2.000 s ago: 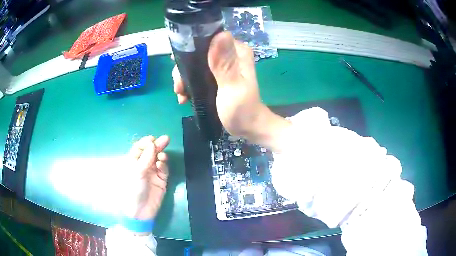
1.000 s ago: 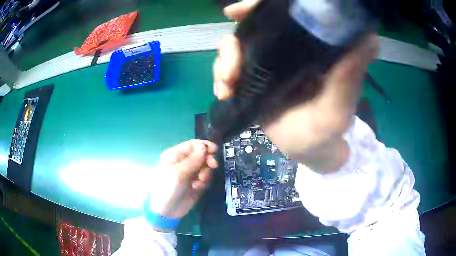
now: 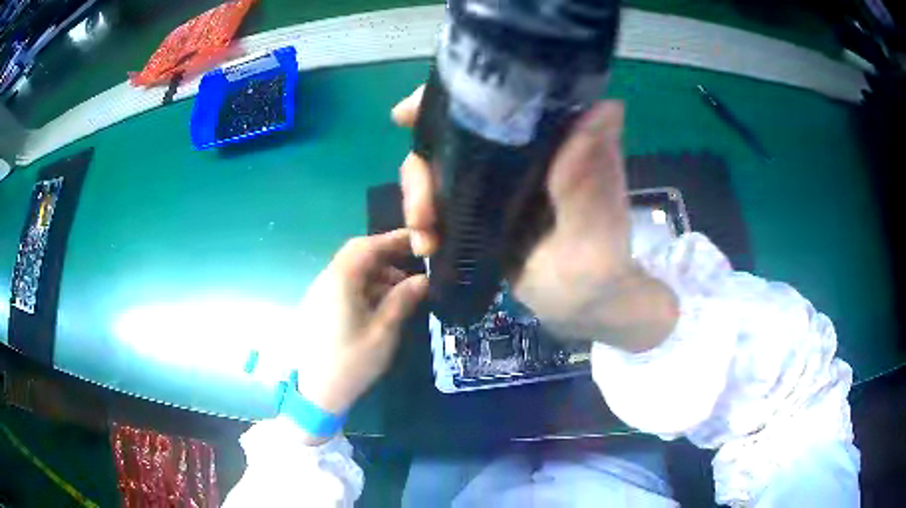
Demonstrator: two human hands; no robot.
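Observation:
My right hand (image 3: 586, 248) is shut around the thick black electric screwdriver (image 3: 477, 189), held nearly upright with its lower end over the left part of the mainboard. Its bit is hidden. The mainboard (image 3: 507, 347) sits in a silver-grey housing (image 3: 477, 385) on a black mat (image 3: 407, 397). My left hand (image 3: 363, 308) is at the housing's left edge, thumb and forefinger bent close to the screwdriver. Whether its fingertips hold anything cannot be seen. The screwdriver, my right hand and the sleeve hide much of the board.
A blue screw bin (image 3: 248, 104) stands back left, with a red bag (image 3: 194, 40) behind it. Another board (image 3: 38, 248) lies on a black mat at far left. Dark tweezers (image 3: 733, 121) lie back right. A pale ridged strip (image 3: 368, 47) crosses the bench behind. More red plastic (image 3: 164, 466) shows below the edge.
My left hand has moved right to the housing's left edge. The screwdriver has swung from a slant to nearly upright over the board. The view has shifted slightly.

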